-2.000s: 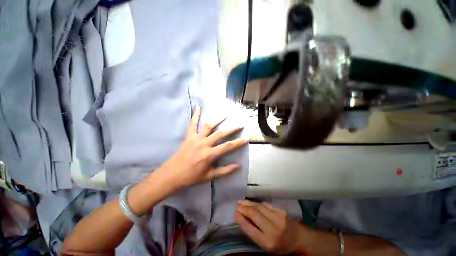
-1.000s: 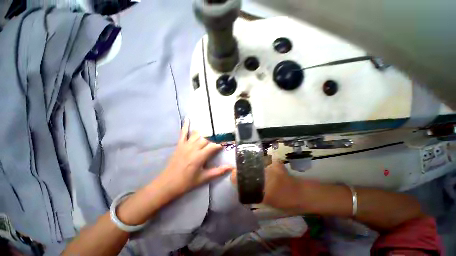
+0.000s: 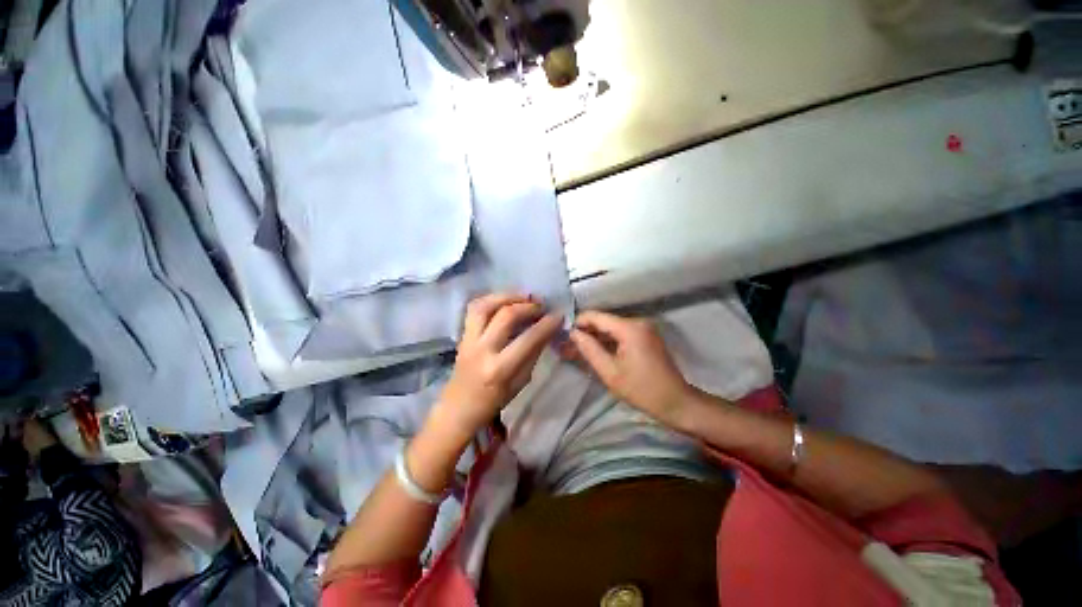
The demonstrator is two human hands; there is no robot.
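Observation:
A grey garment panel point(image 3: 510, 225) lies on the machine table with its upper part under the bright lamp at the needle area. A squarish patch pocket point(image 3: 368, 196) with rounded lower corners lies on it. My left hand point(image 3: 504, 350) pinches the panel's near edge at the table's front. My right hand point(image 3: 623, 362) pinches the same corner just beside it, fingertips nearly touching the left ones. The needle and presser foot are lost in glare below the sewing machine head point(image 3: 504, 36).
A bundle of grey panels point(image 3: 131, 202) lies left of the work. Loose grey cloth point(image 3: 303, 462) hangs at the lower left, and more cloth point(image 3: 937, 344) lies at the right. The white table edge point(image 3: 807, 213) runs across the right. Patterned clothing of a person point(image 3: 71, 545) shows at lower left.
The view has shifted, so the machine head is now at the top. Both hands have moved from near the needle to the panel's near corner, close together.

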